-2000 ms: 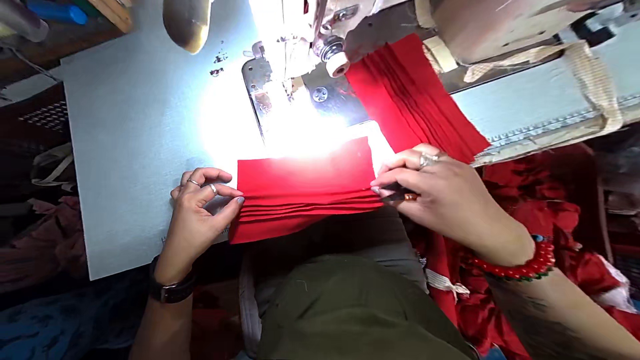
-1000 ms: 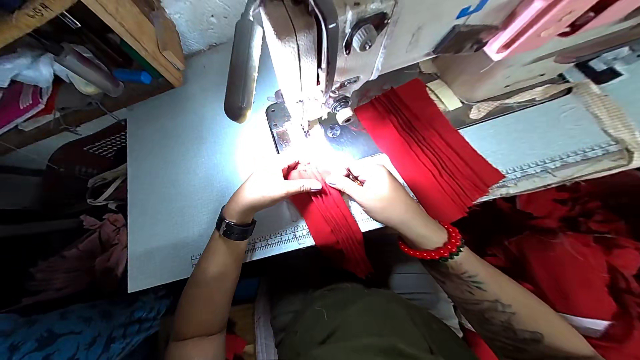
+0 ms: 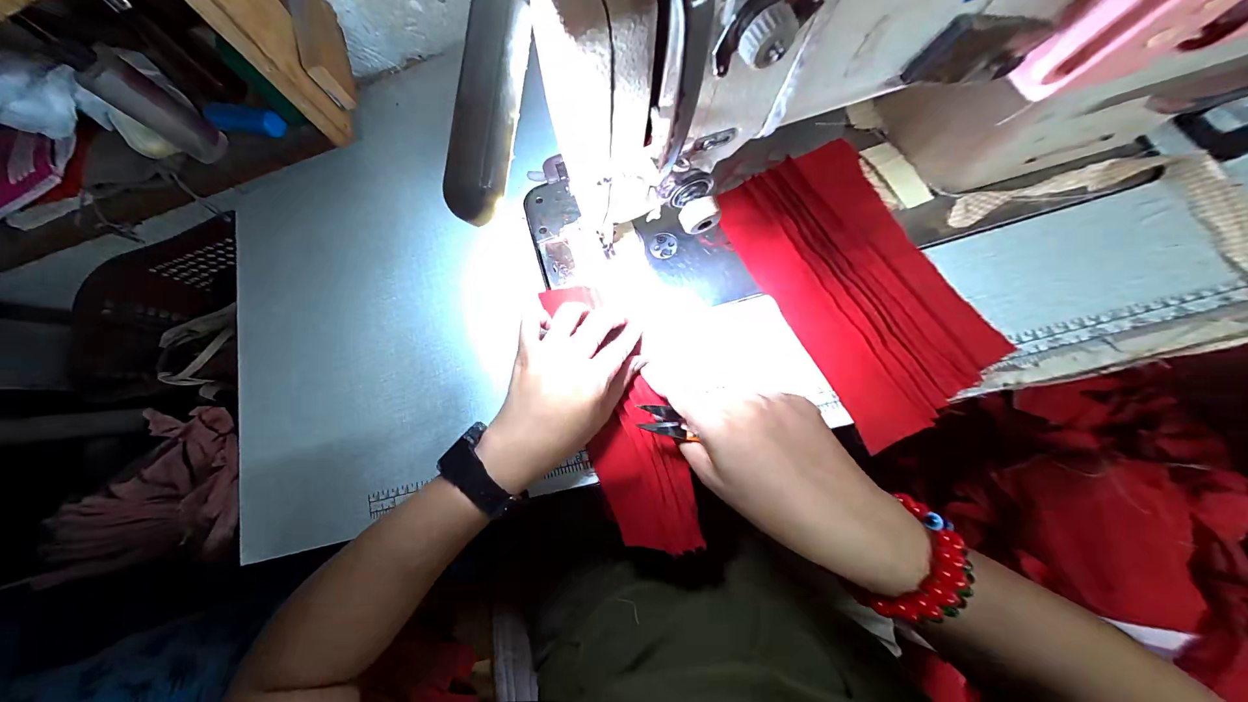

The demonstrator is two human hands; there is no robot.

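A pleated red fabric piece lies lengthwise below the needle area of a sewing machine and hangs over the table's near edge. On its upper part rests my left hand, fingers bent over the cloth and pressing it. Small thread snips with dark blades stick out of my right hand, which is closed around their handle just right of the cloth. The blades lie over the pleats, pointing left. A second pleated red piece lies on the machine bed to the right.
The pale sewing table carries a printed ruler strip along its near edge. Red cloth is heaped at the lower right. A wooden shelf with tools stands at the upper left, above a dark perforated basket.
The red piece, spread crosswise between both hands two seconds ago, now lies lengthwise under my left hand. My right hand has moved down from the needle area, and snips now show in it.
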